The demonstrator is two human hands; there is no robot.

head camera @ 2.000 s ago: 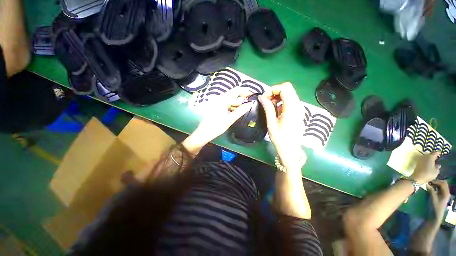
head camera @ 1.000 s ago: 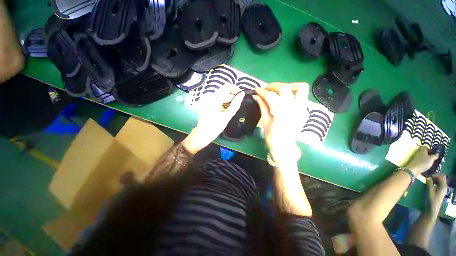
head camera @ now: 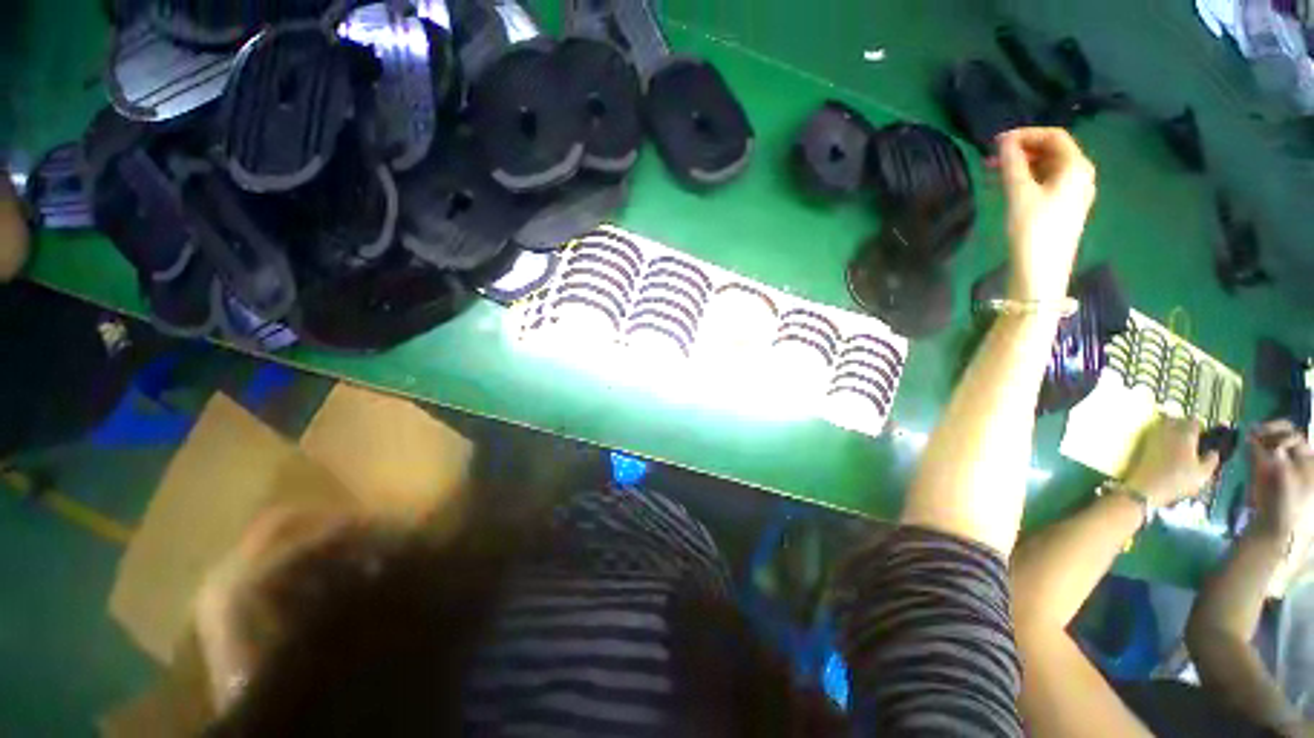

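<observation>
The white pad sheet (head camera: 744,306) lies on the green bench in front of me, with columns of dark arcs and blank glaring areas. My right hand (head camera: 1048,195) is raised over the bench at right, its fingers curled; I cannot tell if the fingertips hold anything. My left hand (head camera: 238,613) is low at left by the open carton (head camera: 216,498), blurred and partly hidden behind dark hair; its fingers and any load cannot be made out. No black base shows in either hand.
A large heap of black bases (head camera: 461,202) fills the bench's left. A smaller group (head camera: 922,180) lies right of centre, partly behind my right arm. A neighbour's hands (head camera: 1174,461) work beside another pad sheet (head camera: 1182,375). Black angular parts (head camera: 1059,72) lie on the far side.
My hands have parted from the black base over the sheet. The right reached up and right, the left down to the carton. The base is out of sight, and the sheet's middle is uncovered.
</observation>
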